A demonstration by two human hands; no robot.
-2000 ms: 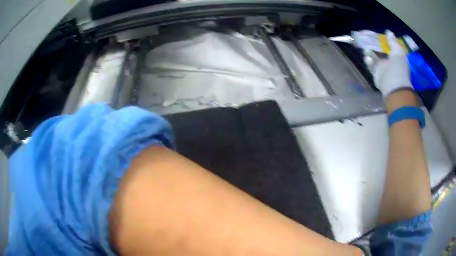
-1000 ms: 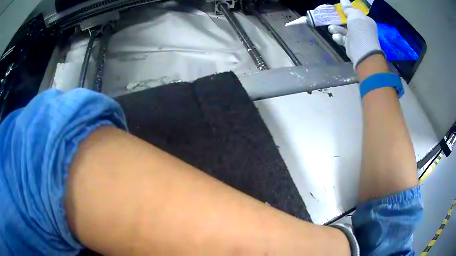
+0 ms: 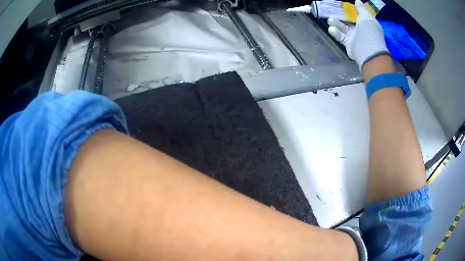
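My right hand, in a white knit glove, grips a white and yellow squeeze tube at the top right. The tube's thin white nozzle points left over the machine opening. A blue band circles my right wrist. My left forearm crosses the lower frame. Only a pale grey cuff edge shows at its wrist, and my left hand is out of view. A rough black mat lies beyond this forearm, over part of the grey machine sill.
Dark guide rods run inward over a wrinkled silvery lining. A dark rail crosses the top left. A smooth light panel is right of the mat. A bright blue surface shows behind the glove. Yellow-black floor tape is at lower right.
The view has shifted, so the opening and mat sit further left and higher than two seconds ago. Over the last second the tube's nozzle has risen slightly. My right hand still holds the tube.
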